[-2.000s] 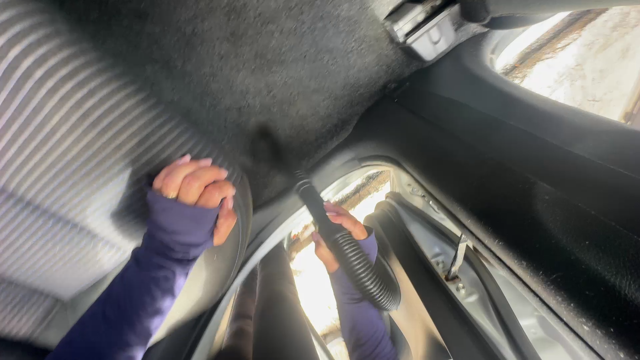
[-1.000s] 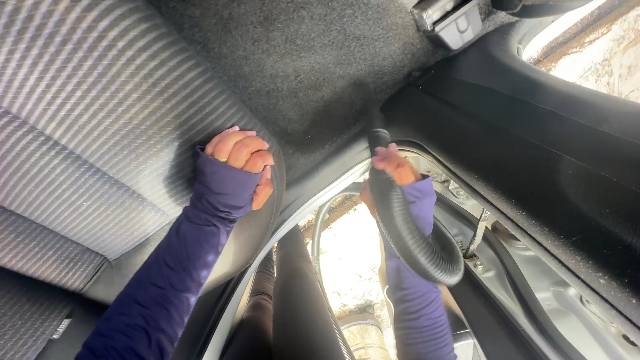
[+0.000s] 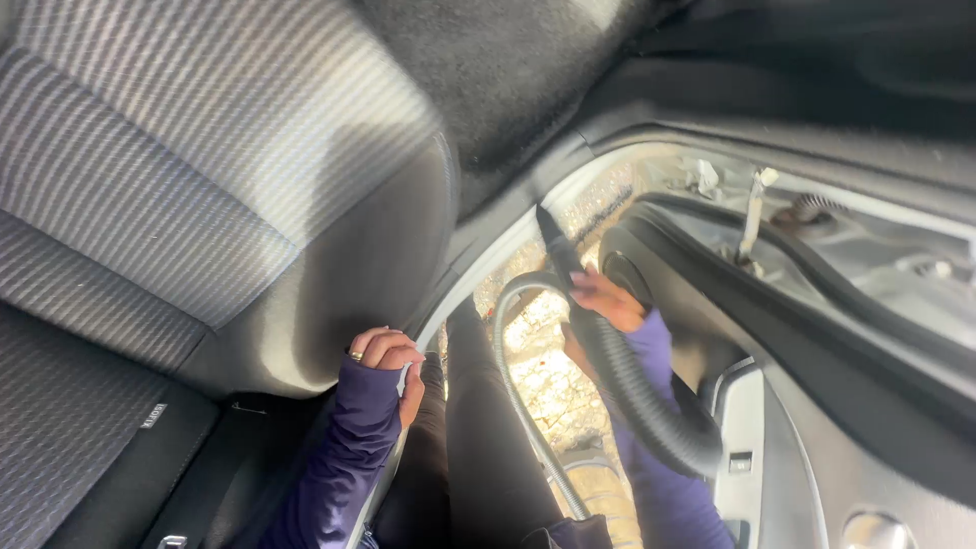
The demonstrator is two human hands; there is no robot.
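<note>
My right hand is closed around the black nozzle end of a ribbed vacuum hose. The narrow tip of the nozzle points at the door sill of a car. From my hand the hose curves down beside the open door. My left hand, with a ring on one finger, rests with bent fingers at the sill edge, below the side of the striped fabric car seat. Whether it grips the edge cannot be told.
Grey floor carpet lies past the seat. The open car door stands at the right, with its door check strap above. A thinner grey hose loops over the bright ground near my legs.
The nozzle has come back from the carpet to the door sill, in my right hand. My left hand has moved from the seat's side to the sill edge. The view has shifted.
</note>
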